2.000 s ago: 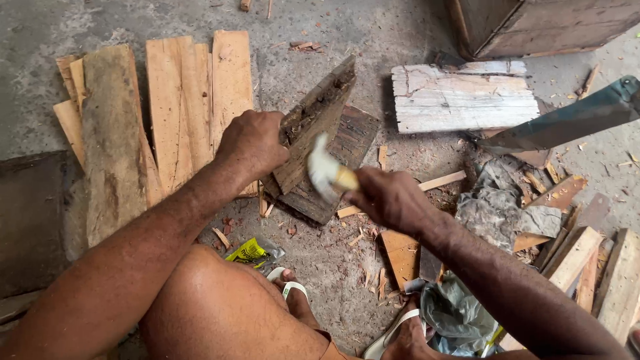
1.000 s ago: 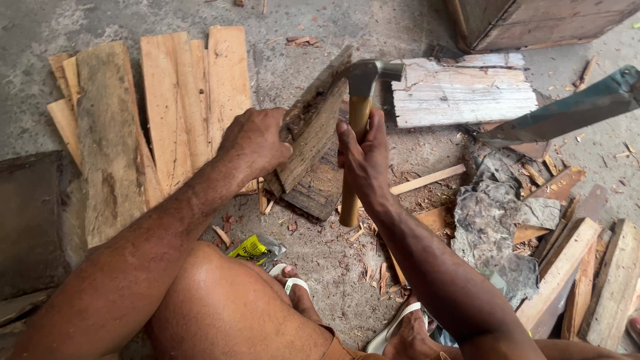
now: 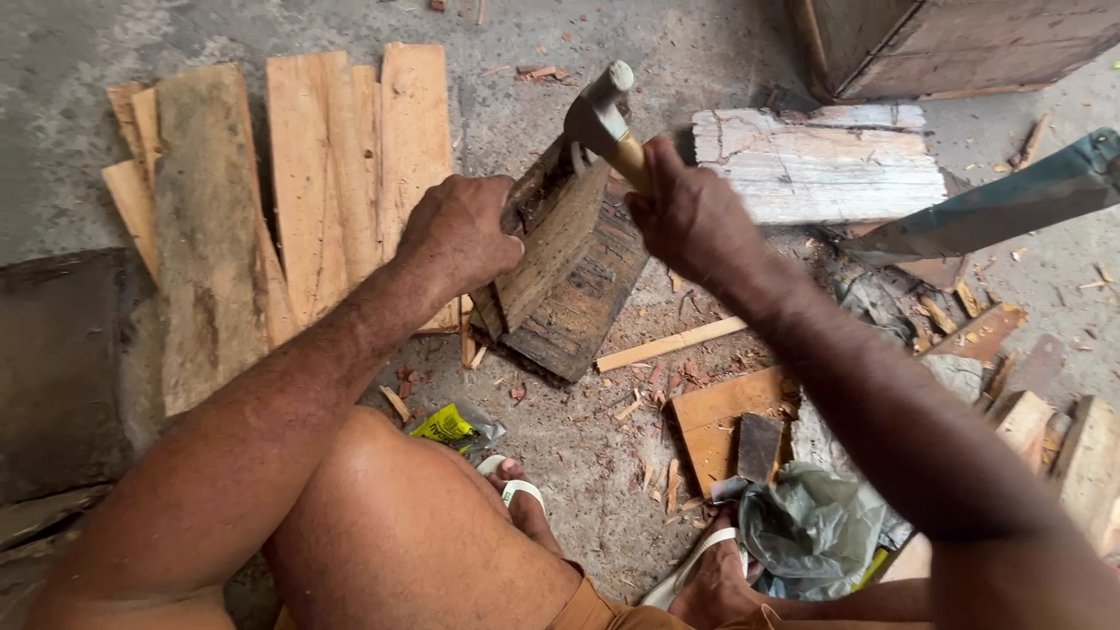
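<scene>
My left hand (image 3: 464,232) grips the left side of a weathered wooden board (image 3: 556,249), which stands tilted on edge over a dark, rough wooden block (image 3: 582,302) on the floor. In my right hand (image 3: 691,206) is a claw hammer (image 3: 604,118), held by its wooden handle close to the head. The hammer's head is over the top end of the tilted board; whether it touches the wood I cannot tell.
Several planks (image 3: 350,175) lie at the left. A wooden box (image 3: 962,44), a white-painted board (image 3: 814,166) and a handsaw blade (image 3: 989,206) are at the right. Wood scraps (image 3: 731,420) and a plastic bag (image 3: 809,525) lie near my foot.
The hammer has turned from upright to slanted, and its head is now over the board's top end. My right hand has moved up and right from the board's side. My left hand keeps its grip.
</scene>
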